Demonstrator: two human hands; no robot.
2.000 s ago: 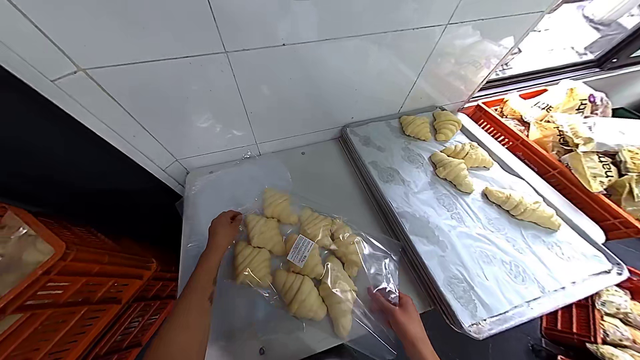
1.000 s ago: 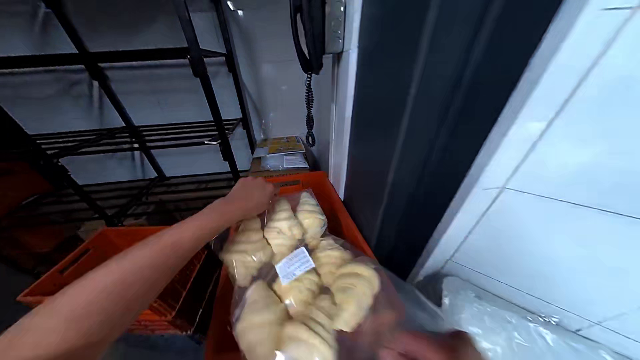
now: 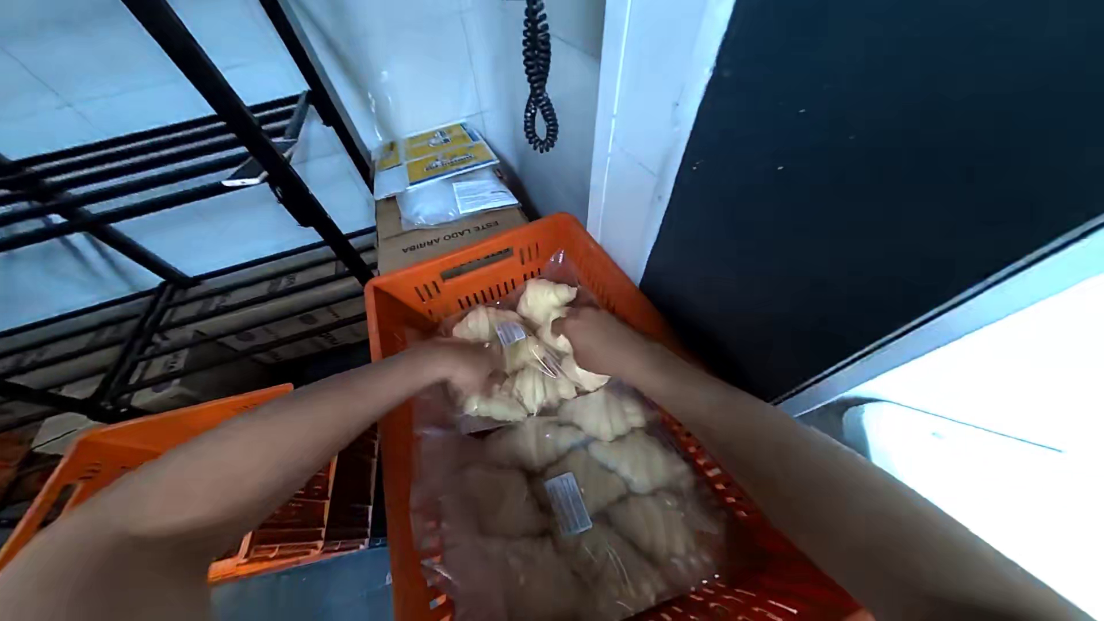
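Note:
A clear plastic bag of pale unbaked croissants (image 3: 536, 384) lies at the far end of an orange plastic crate (image 3: 392, 483), a white label on it. My left hand (image 3: 470, 366) holds its left side, fingers partly hidden by the bag and blur. My right hand (image 3: 595, 341) grips the bag's right side, fingertips hidden behind the croissants. Nearer to me in the same crate rests another labelled bag of croissants (image 3: 586, 483), touched by neither hand.
Black metal shelving (image 3: 233, 103) stands at the left, above a second orange crate (image 3: 172, 431). Beyond the crate are a cardboard box (image 3: 448, 237) with packets on top and a hanging coiled cord (image 3: 536, 78). A dark panel (image 3: 862, 172) borders the right.
Two seconds ago my hands held the bag on a table beside a tray of croissants; now both hands and the bag are inside the orange crate. The view has swung to the crates.

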